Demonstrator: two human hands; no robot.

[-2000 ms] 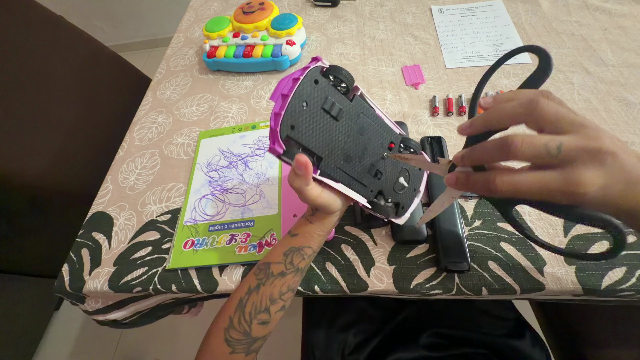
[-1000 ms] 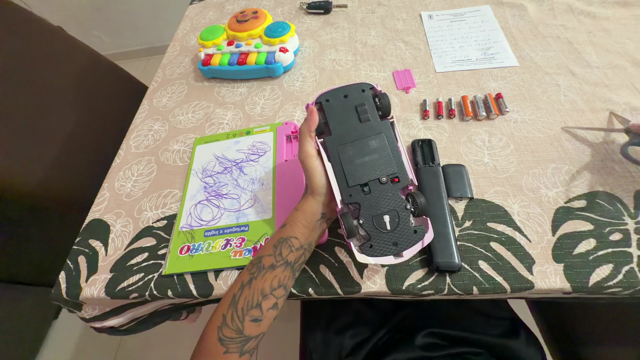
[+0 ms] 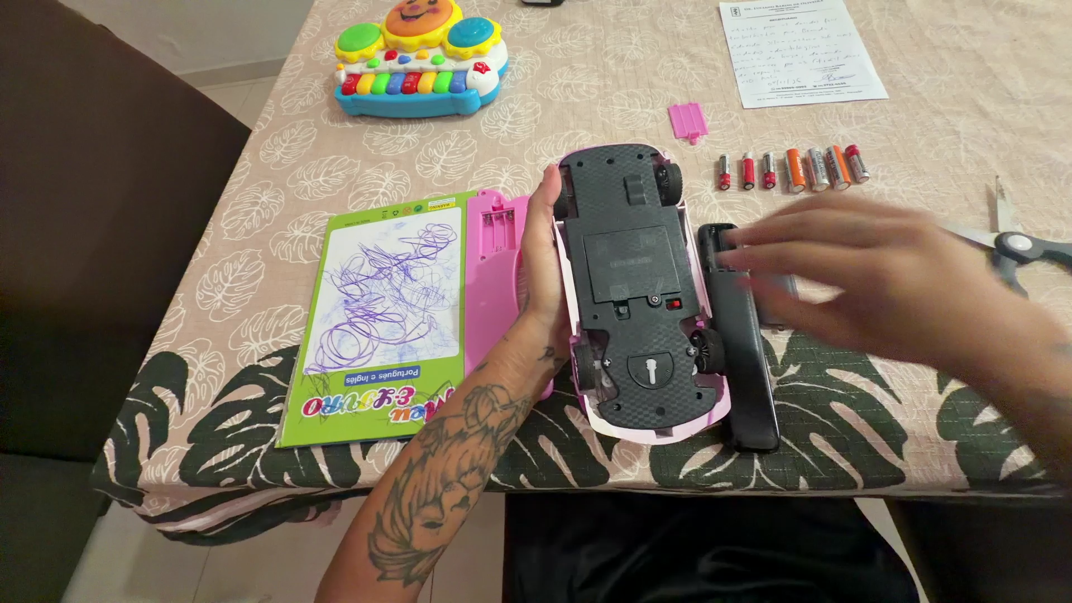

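Observation:
My left hand (image 3: 543, 255) grips a toy car (image 3: 632, 335) by its left side, with the black underside, the wheels and a rectangular panel facing up. A small red switch shows beside a screw under that panel. My right hand (image 3: 846, 276), blurred, hovers over the upper end of a black remote control (image 3: 745, 360) and holds nothing; whether it touches the remote cannot be told. The remote's battery bay is uncovered, and its black cover (image 3: 777, 301) lies partly behind my right hand. Scissors (image 3: 1015, 244) with black handles lie at the right, blades apart.
Several batteries (image 3: 816, 170) stand in a row near a pink battery cover (image 3: 688, 122). A written sheet (image 3: 804, 54) lies at the back. A toy keyboard (image 3: 410, 102) is at the back left. A scribbled drawing tablet (image 3: 385, 293), its pink part with a battery bay, lies left of the car.
The scissors were in my right hand over the car's underside; now they lie on the table at the right. My right hand has come back towards the remote. The car has turned more upright in the view.

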